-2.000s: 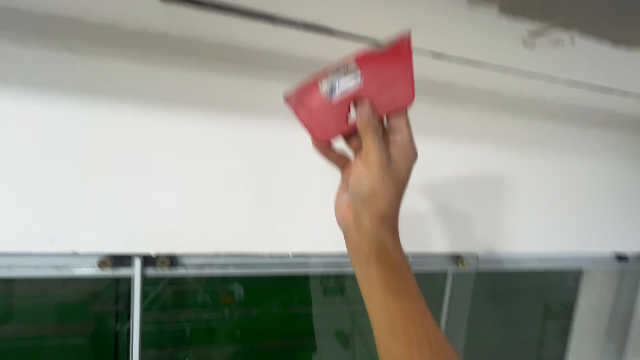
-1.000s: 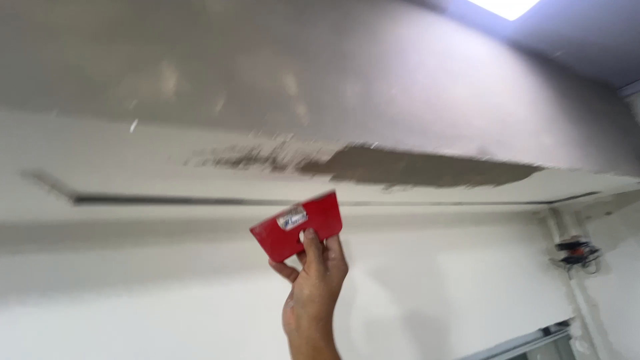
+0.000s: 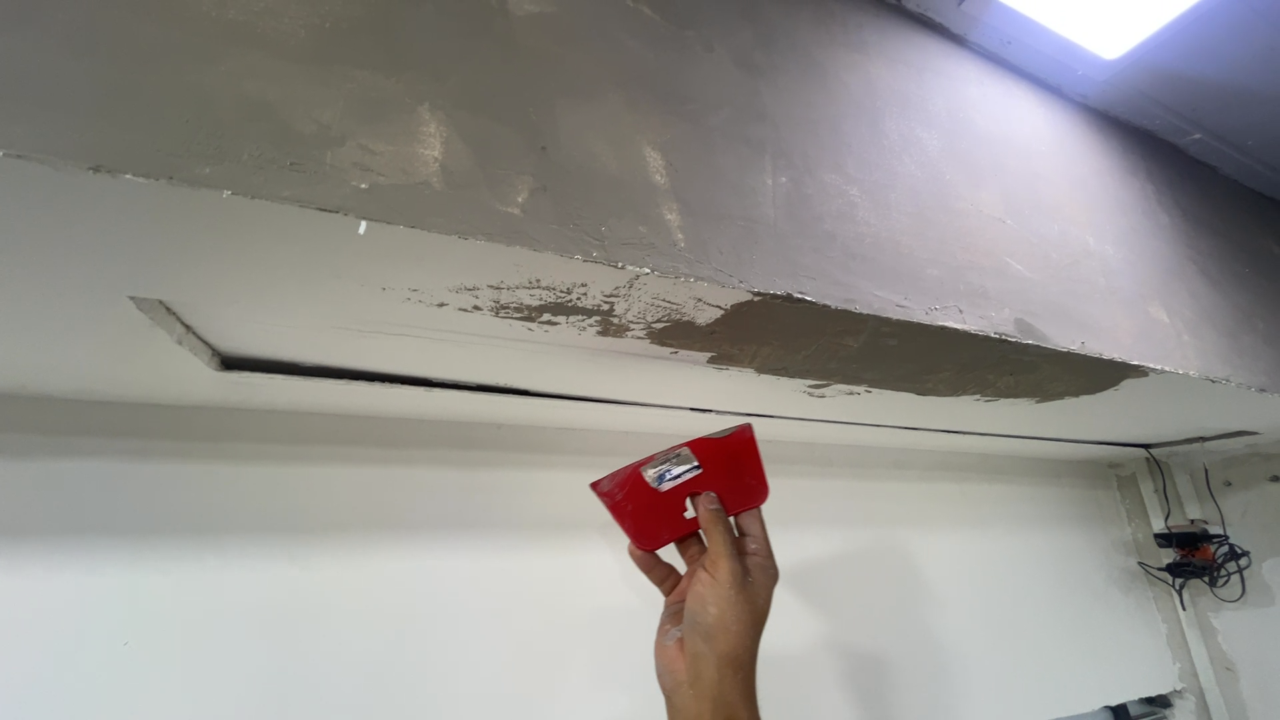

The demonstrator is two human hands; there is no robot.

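My right hand [image 3: 715, 600] is raised at the lower middle of the view, gripping a red plastic putty scraper [image 3: 725, 480] by its lower edge. The scraper has rounded lower corners, a small hole, a shiny sticker and a smear of filler on its upper edge. Above it, seen across a gap, a brown-grey patch of filler [image 3: 900, 350] covers part of the white underside of a beam [image 3: 330, 300], thin and streaky at its left end. The beam's grey side face [image 3: 600, 130] rises above that. My left hand is out of view.
A long dark slot [image 3: 450, 385] runs along the underside behind the scraper. Black cables and a small device [image 3: 1195, 560] hang at the right wall corner. A lit ceiling panel [image 3: 1105, 20] is at the top right, and a metal frame end [image 3: 1130, 708] at the lower right.
The view has tilted far upward, bringing the filler patch and grey beam face into sight and taking the window out. The red scraper stays in my right hand.
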